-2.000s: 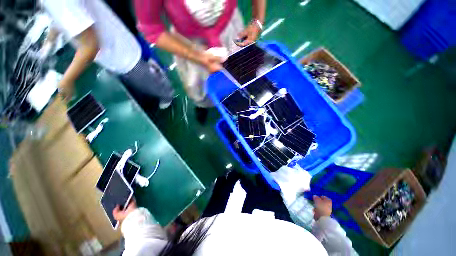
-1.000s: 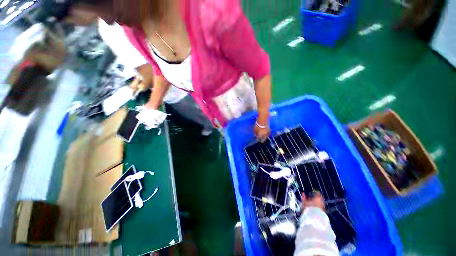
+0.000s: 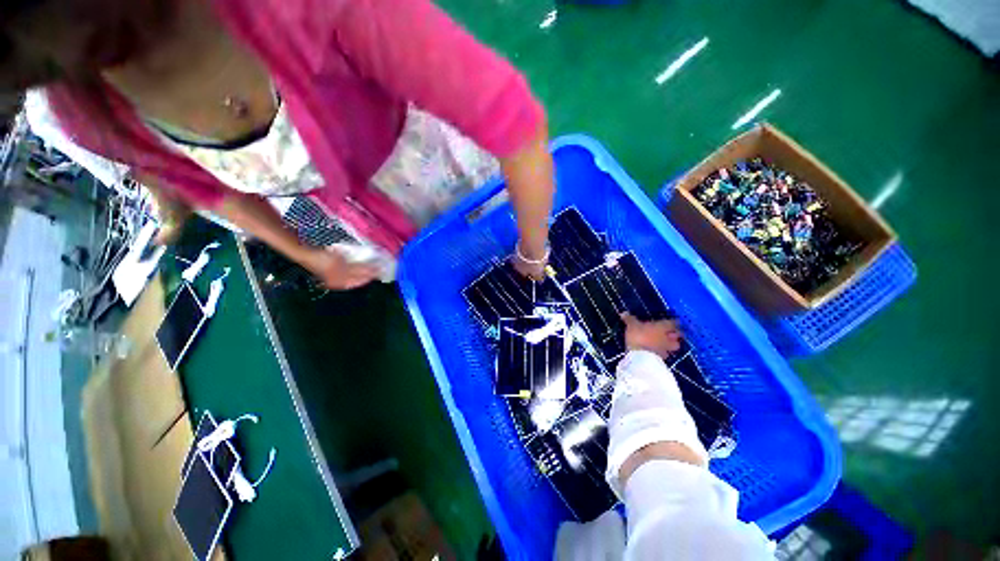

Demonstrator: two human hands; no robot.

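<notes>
My right hand (image 3: pixel 655 335) reaches into the blue crate (image 3: pixel 811 422) from below, in a white sleeve. Its fingers lie at the lower edge of a black solar panel (image 3: pixel 616 294) with pale lines; whether they grip it cannot be told. Several similar panels lie overlapping in the crate, one of them a smaller panel (image 3: pixel 531 359) on top. White leads (image 3: pixel 579 373) with plugs lie among them. My left hand is not in view. A pale, soft-looking thing (image 3: pixel 592 539) shows at the bottom edge; what it is cannot be told.
A person in a pink top (image 3: pixel 461 82) stands opposite, one hand (image 3: pixel 531 268) in the crate. A carton of multicoloured small parts (image 3: pixel 792 225) sits on a blue perforated support at right. The green bench (image 3: pixel 263 438) at left holds cardboard (image 3: pixel 115 405) and panels with leads (image 3: pixel 204 506).
The view has shifted, and the bench sits lower left. My right hand stays in the crate among the panels. The person in pink leans closer, with one arm drawn back from the bench.
</notes>
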